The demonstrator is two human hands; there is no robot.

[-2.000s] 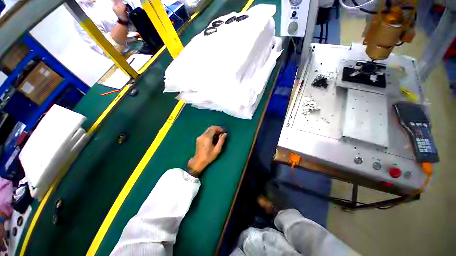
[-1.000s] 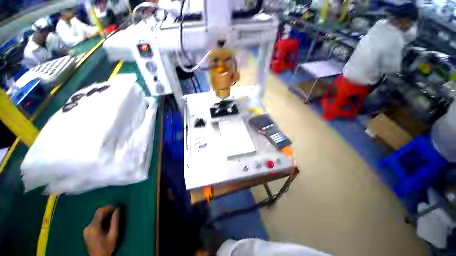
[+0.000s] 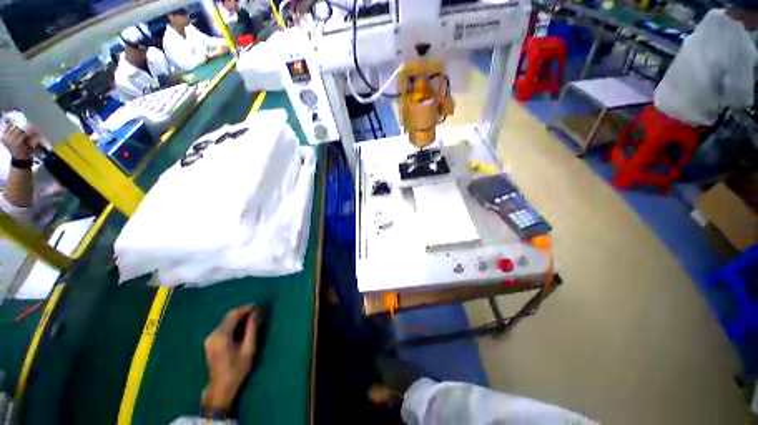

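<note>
My left hand (image 3: 229,350) is low over the green belt (image 3: 278,332), in front of the white stack. Its thumb and fingers pinch a small dark part (image 3: 260,312), seemingly a ring part, mostly hidden by the fingers. My right hand (image 3: 382,393) is low at the bottom centre, dark and blurred beside my sleeve; whether it holds anything cannot be told. Several black ring parts (image 3: 214,143) lie on top of the white wrapped stack (image 3: 228,203).
Right of the belt stands the benchtop machine (image 3: 415,270), its amber head (image 3: 422,104) above the black fixture (image 3: 424,165). Small black parts (image 3: 381,188), silver parts (image 3: 382,222) and the teach pendant (image 3: 509,207) lie on its bed. A seated person (image 3: 706,70) is at far right.
The view has swung right from the belt to the machine, then slightly back left. My left hand stays low over the belt before the stack, still pinching the dark part.
</note>
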